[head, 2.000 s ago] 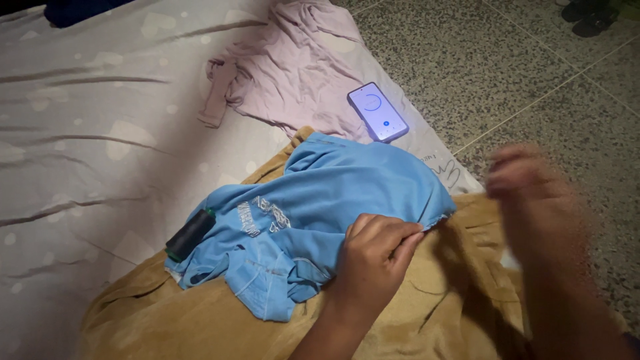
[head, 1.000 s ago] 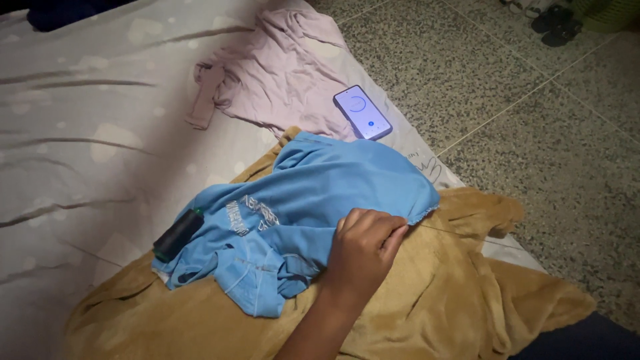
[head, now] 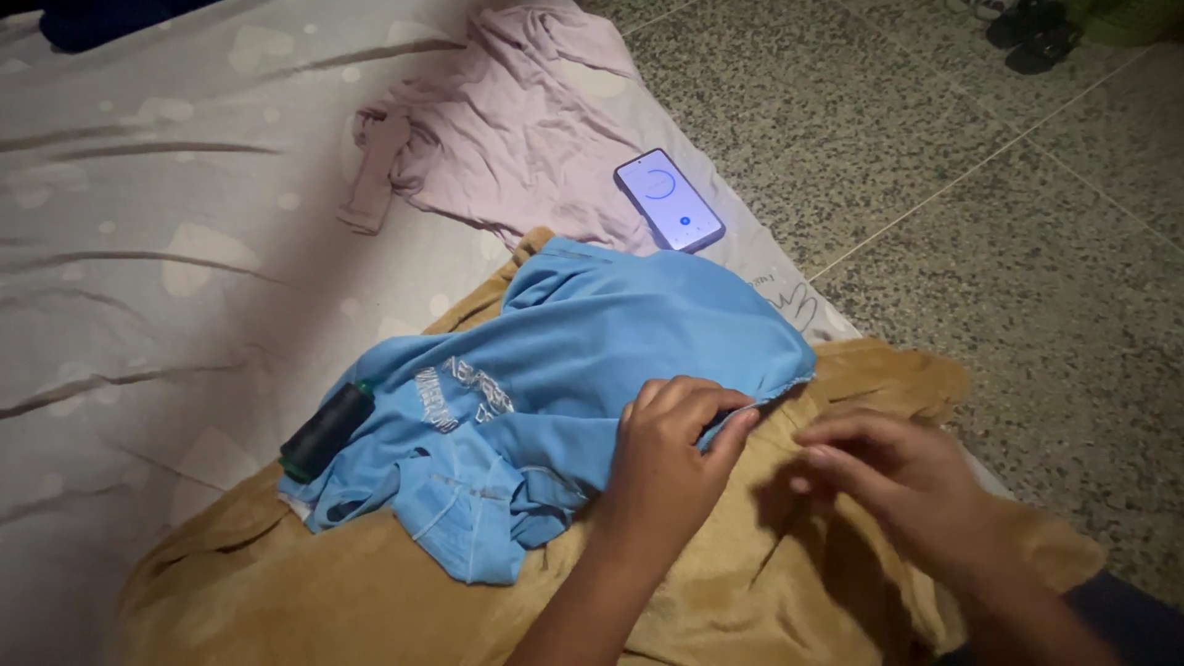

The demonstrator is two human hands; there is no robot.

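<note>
A light blue cloth garment (head: 638, 324) with white embroidery lies bunched over a tan plush blanket (head: 370, 592). My left hand (head: 680, 453) pinches the garment's edge near its lower right corner, between thumb and fingers. Just right of that edge is my right hand (head: 879, 481), thumb and forefinger brought close together; a faint thread seems to run near the fingertips, but whether they hold a needle or thread I cannot tell. On the garment's left part rests a spool of black thread (head: 328, 430) with green ends.
Beyond the garment, a pale pink garment (head: 536, 139) lies on the light patterned bedsheet (head: 213, 185). A lit smartphone (head: 671, 199) sits beside it, near the bed's edge. Speckled floor (head: 879, 166) stretches to the right, with dark footwear (head: 1031, 37) at the top.
My right hand, blurred at the right two seconds ago and out of view one second ago, is back close to the garment's edge. My left hand keeps its pinch on the cloth.
</note>
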